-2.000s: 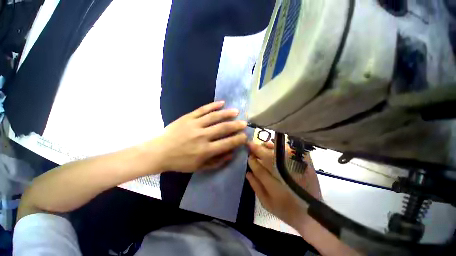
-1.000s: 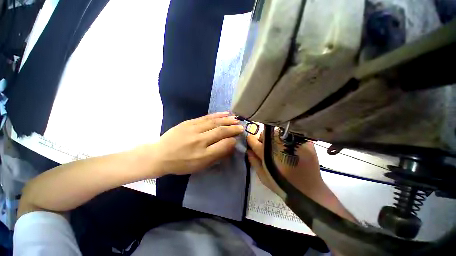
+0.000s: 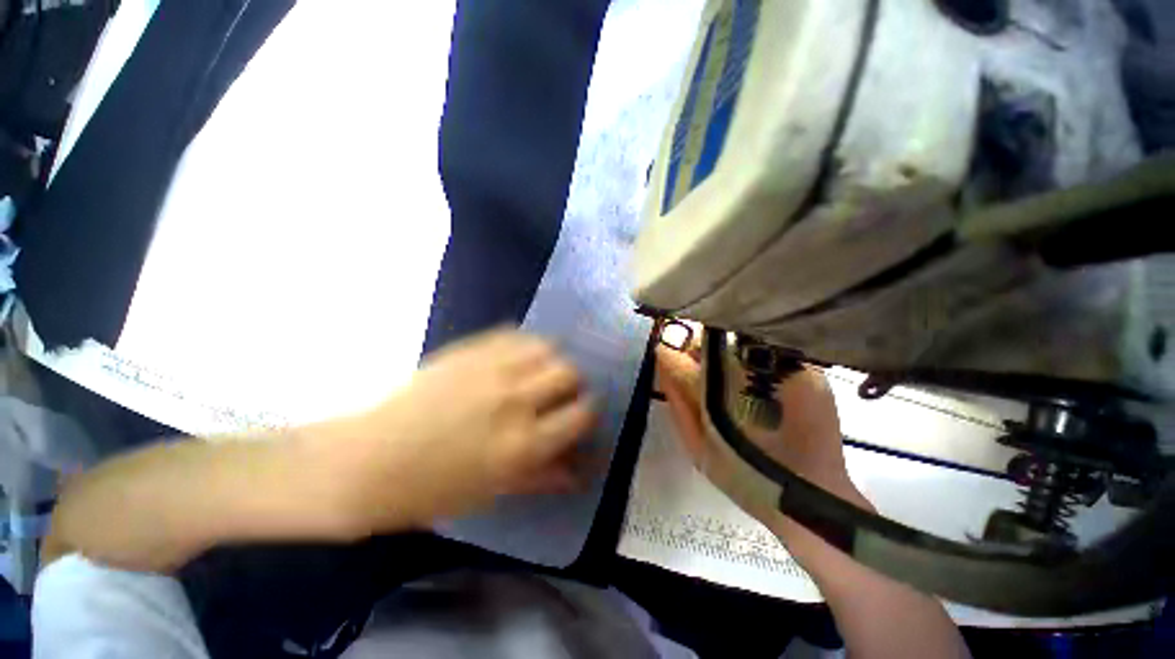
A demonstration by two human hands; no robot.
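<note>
The pale grey strip (image 3: 586,245) lies along the right part of the dark garment panel (image 3: 505,167) and runs beside and partly behind the sewing machine head (image 3: 786,167). A narrow dark edge shows along the strip's right side. My left hand (image 3: 503,418) is blurred, with fingers curled, over the strip's near part; whether it grips cloth cannot be told. My right hand (image 3: 760,431) is right of the strip, its fingertips by the small metal parts under the head. The curved bar partly hides it, so its grip is unclear. The needle point is not distinct.
The thick curved dark bar (image 3: 838,518) crosses in front of my right forearm. A spring and knob (image 3: 1054,496) stand at the right. Dark cut pieces (image 3: 97,232) lie at the table's far left. A printed scale (image 3: 722,541) runs along the near edge of the white table.
The strip and panel have moved away from me, and the strip's far end is no longer visible. My left hand has drawn back towards me and its fingers have curled. My right hand stays near the needle area.
</note>
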